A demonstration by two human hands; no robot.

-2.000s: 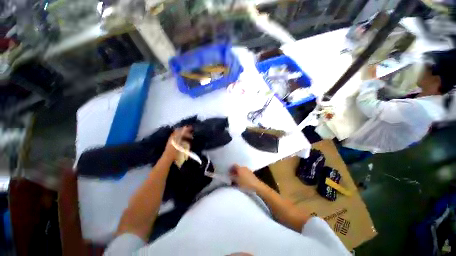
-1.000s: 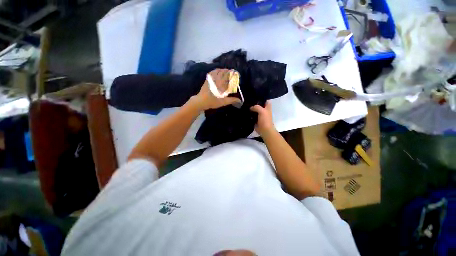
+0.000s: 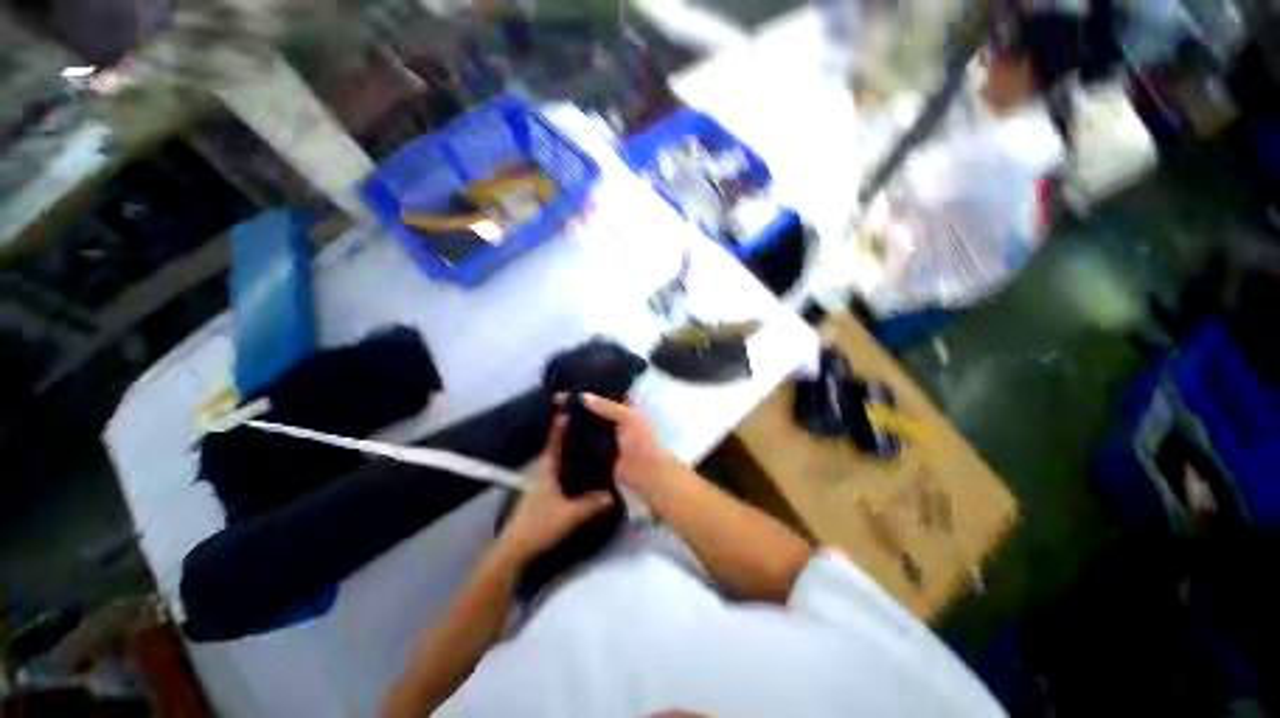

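My left hand and my right hand grip a dark cloth piece between them, close to my body. More dark cloth lies just beyond the hands, at the end of the long dark padded sleeve board. A white strip runs from beside my left hand across the board to a dark cloth heap at the left, where a pale yellowish piece lies. The picture is blurred, and the strip's end at the hand is unclear.
A dark iron and blurred scissors lie right of centre. A blue basket, second blue bin and blue board stand farther back. A carton at right bears dark bundles. A person is beyond.
A dark heap and pale piece now lie left behind the sleeve board. Both hands have closed together around dark cloth. The white strip now stretches leftward. The camera view has shifted and turned.
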